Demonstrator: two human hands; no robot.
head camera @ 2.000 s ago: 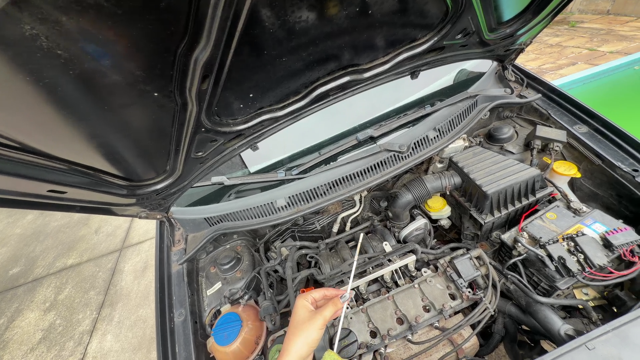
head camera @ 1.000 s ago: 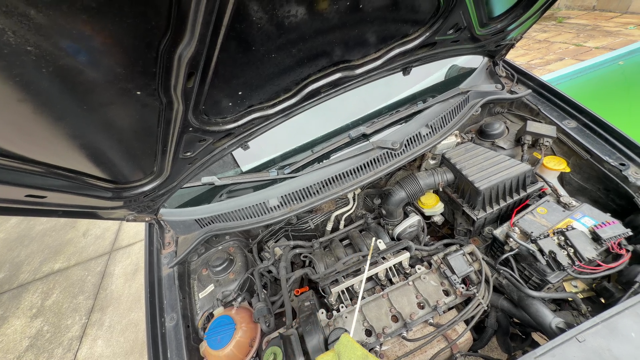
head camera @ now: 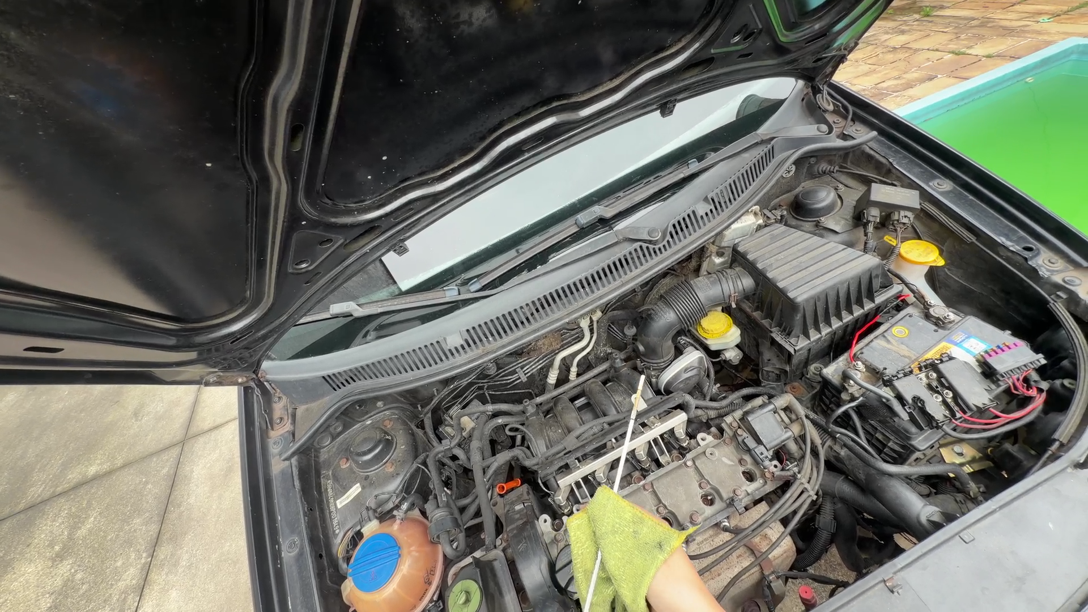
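My right hand (head camera: 680, 585) reaches in from the bottom edge, its fingers hidden by a yellow-green cloth (head camera: 625, 537) that it holds. A thin, pale engine dipstick (head camera: 628, 433) slants up out of the cloth. Its tip is over the intake side of the engine, and its lower part shows against the cloth and runs off the bottom edge. My left hand is out of view. An orange dipstick tube top (head camera: 507, 486) stands left of the cloth, among dark hoses. Behind the dipstick lies a metal fuel rail (head camera: 620, 456), with the engine's valve cover (head camera: 693, 489) to the right.
A coolant tank (head camera: 416, 552) with a blue cap and a green cap (head camera: 465, 597) are at lower left. The air filter box (head camera: 812, 280), battery (head camera: 905, 348) and yellow-capped brake fluid reservoir (head camera: 716, 327) are at right. The raised hood (head camera: 510, 93) hangs overhead.
The bare hand seen on the dipstick two seconds ago is out of view. The yellow-green cloth, only a corner at the bottom earlier, has come up around the dipstick with my right hand.
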